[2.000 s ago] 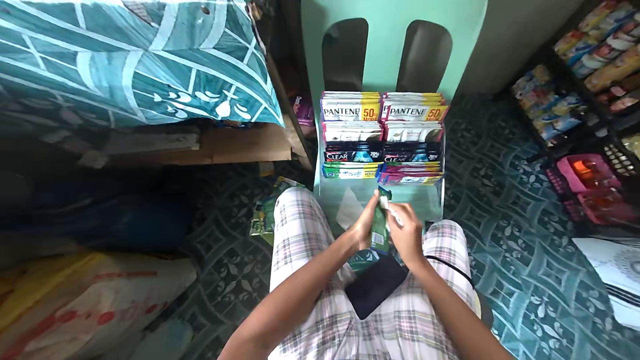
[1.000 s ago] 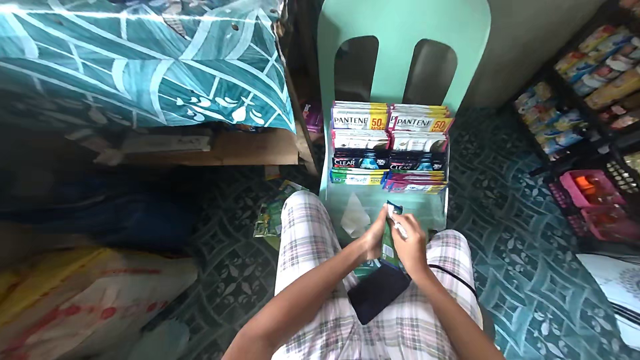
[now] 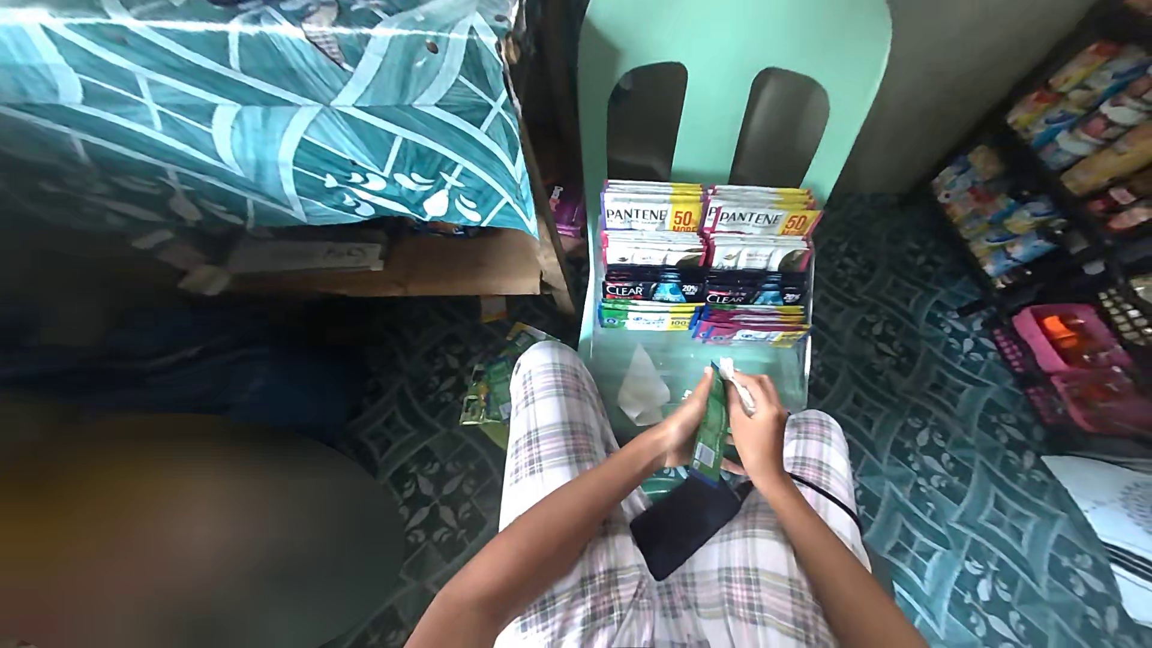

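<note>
My left hand [image 3: 686, 427] holds green shampoo sachets [image 3: 711, 430] upright over my lap. Against their right side, my right hand [image 3: 759, 418] grips a small white object [image 3: 742, 392], too small to identify. Beyond my hands, a clear plastic tray [image 3: 597, 360] on a green plastic chair [image 3: 720, 117] bears rows of sachets: Pantene [image 3: 639, 216] at the back, Clear [image 3: 630, 290] nearer, and green ones [image 3: 650, 318] beside magenta ones [image 3: 751, 335] in front. A crumpled white piece [image 3: 643, 389] lies in the tray's near part. A dark flat object [image 3: 686, 526] rests on my lap.
A table with a teal patterned cover [image 3: 270, 135] stands at the left, above a wooden board [image 3: 450, 263]. Green packets [image 3: 493, 387] lie on the floor by my left knee. At the right are a rack of packaged goods [image 3: 1017, 216] and a pink basket [image 3: 1048, 337].
Both hands stay at the green sachets over my lap, with small shifts of the fingers. The rows in the tray look unchanged.
</note>
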